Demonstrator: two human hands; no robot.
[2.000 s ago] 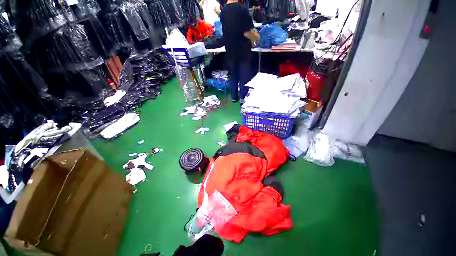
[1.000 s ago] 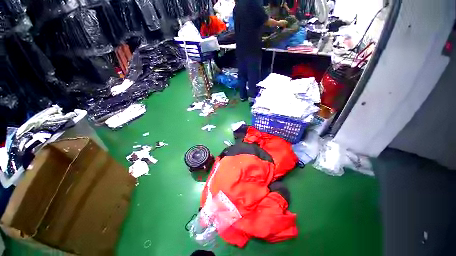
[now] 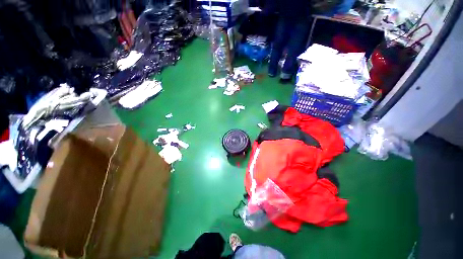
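Note:
Neither of my hands shows. A black bundle [image 3: 204, 246], likely a garment, is cut off by the bottom edge, beside my shoe and my light blue trouser leg; what holds it is hidden. A red and black cloth bundle [image 3: 284, 167] lies spread on the green floor in front of me, with clear film on its near left part. A round dark stool or canister [image 3: 236, 142] with a ridged top stands just left of the bundle.
A tall open brown carton [image 3: 132, 192] stands at left, beside a pale tub of clothes [image 3: 30, 177]. A blue crate [image 3: 322, 108] heaped with white sheets stands behind the bundle. Polybagged garments [image 3: 152, 50] lie at back left. A person's legs [image 3: 287, 43] show near the table. White scraps litter the floor.
The view has tilted down and the floor things have shifted right and up in it. My shoe and trouser leg have come in at the bottom, and more of the black bundle shows.

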